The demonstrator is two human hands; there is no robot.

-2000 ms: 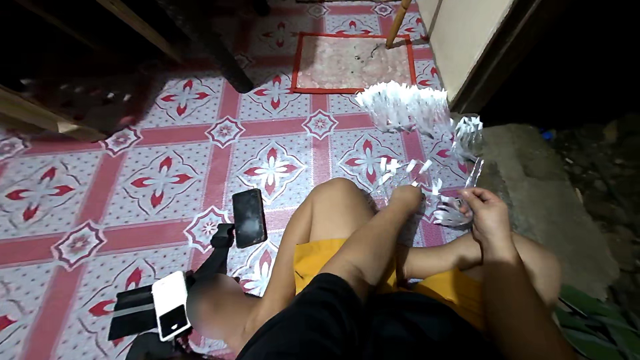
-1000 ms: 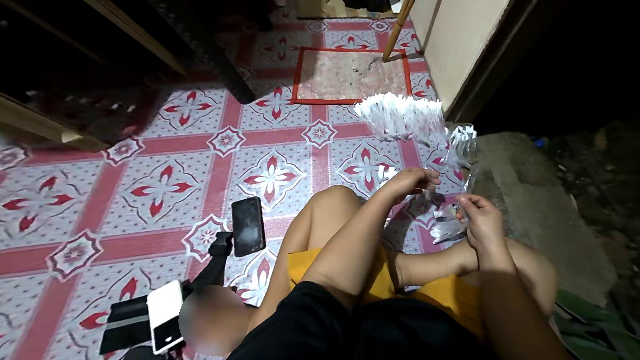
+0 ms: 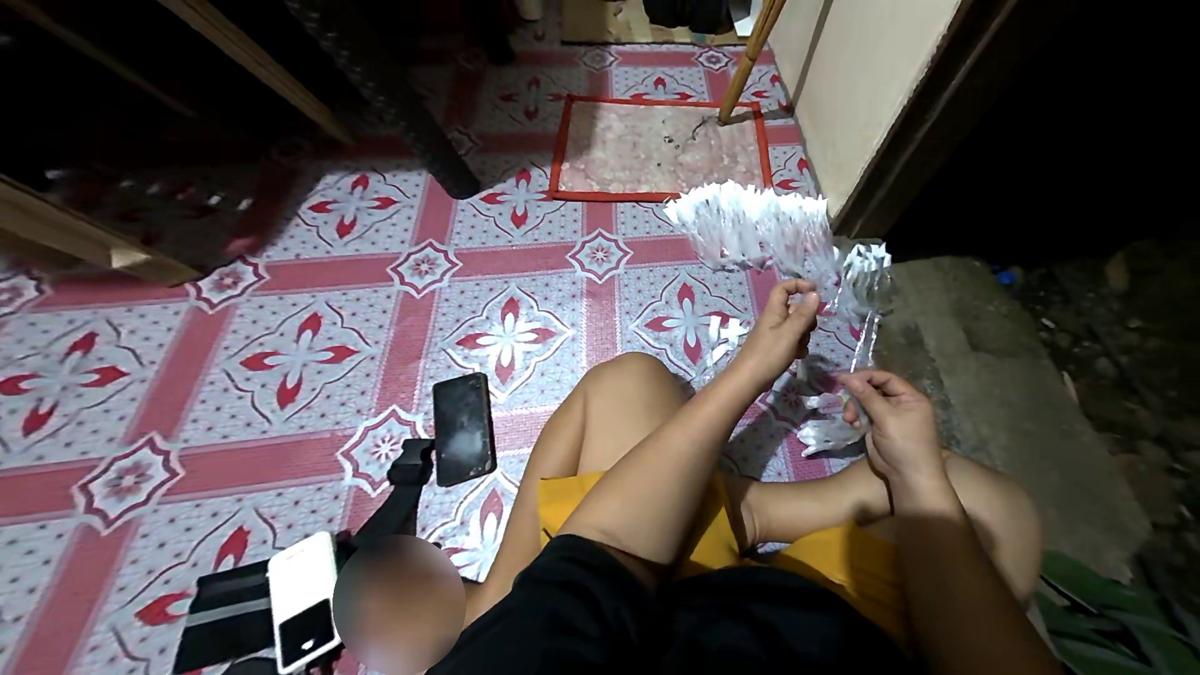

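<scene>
My left hand point(image 3: 787, 323) is raised over the floor, fingertips pinched near the front of a dense row of clear plastic strips with white ends point(image 3: 750, 225). Whether it holds a thin strip is too unclear to tell. Lower and to the right, my right hand point(image 3: 891, 412) pinches the lower end of a narrow clear plastic strip point(image 3: 867, 342), which points away from me. Beyond that strip lies a smaller bundle with white ends point(image 3: 869, 267). Several loose white-ended pieces point(image 3: 724, 336) lie left of my left forearm. Crumpled clear plastic point(image 3: 830, 434) rests below my right hand.
A black phone point(image 3: 464, 428) lies on the patterned floor covering left of my knee. Near it are a black strap point(image 3: 403, 478) and a white device point(image 3: 305, 600). A red-edged mat point(image 3: 661, 150), a bamboo pole point(image 3: 750, 61) and a concrete ledge point(image 3: 1012, 375) are farther off.
My left hand has lifted away from the loose plastic pieces and moved forward. My right hand stays close to the same place, with a clear strip visible in it two seconds ago and now.
</scene>
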